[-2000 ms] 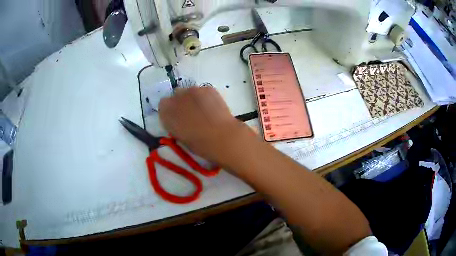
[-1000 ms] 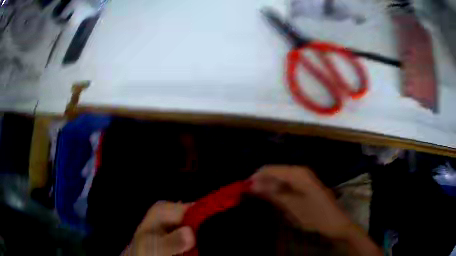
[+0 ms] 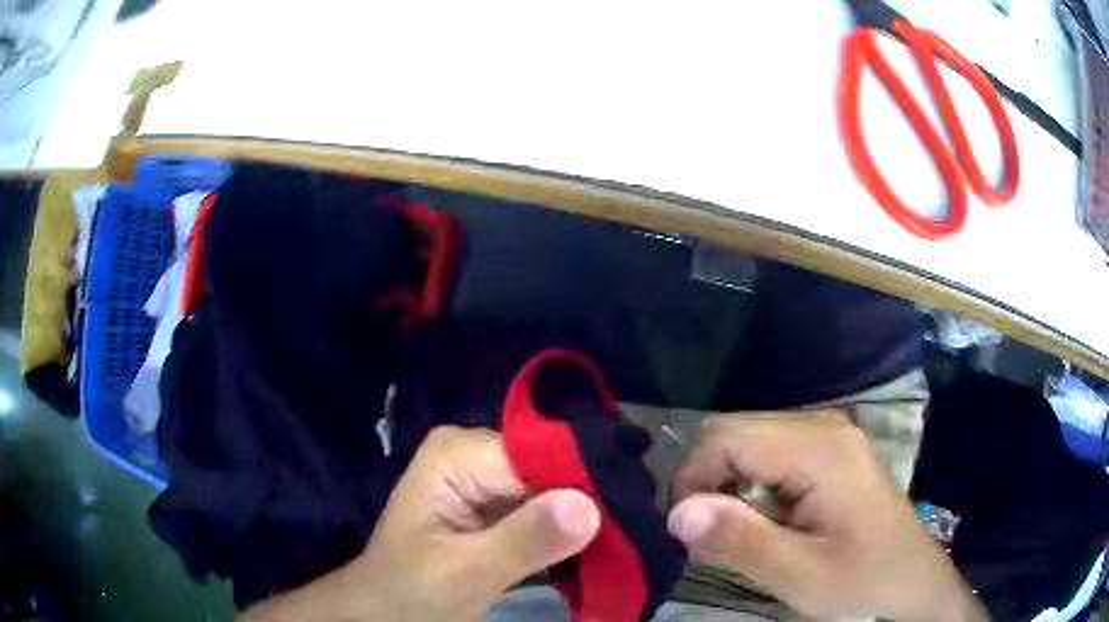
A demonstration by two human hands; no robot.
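A dark garment (image 3: 626, 468) with a red ribbed band (image 3: 544, 447) is held over the lap at the lower middle. The band curves in a loop at its upper end. My left hand (image 3: 487, 516) grips the band between thumb and fingers. My right hand (image 3: 791, 498) is just right of the garment, fingers curled, thumb tip near the dark cloth's edge. Whether it pinches anything small cannot be told.
Scissors with orange-red handles (image 3: 861, 122) lie on the white table (image 3: 487, 85), above its wooden edge. A blue basket (image 3: 122, 316) holding cloth stands below at left. More dark cloth (image 3: 280, 401) hangs beside it. The phone's edge (image 3: 1097, 146) shows at far right.
The view has moved down and left since the table view. Both hands came to the red band; my right hand has since moved off it, and the band's loop now stands up.
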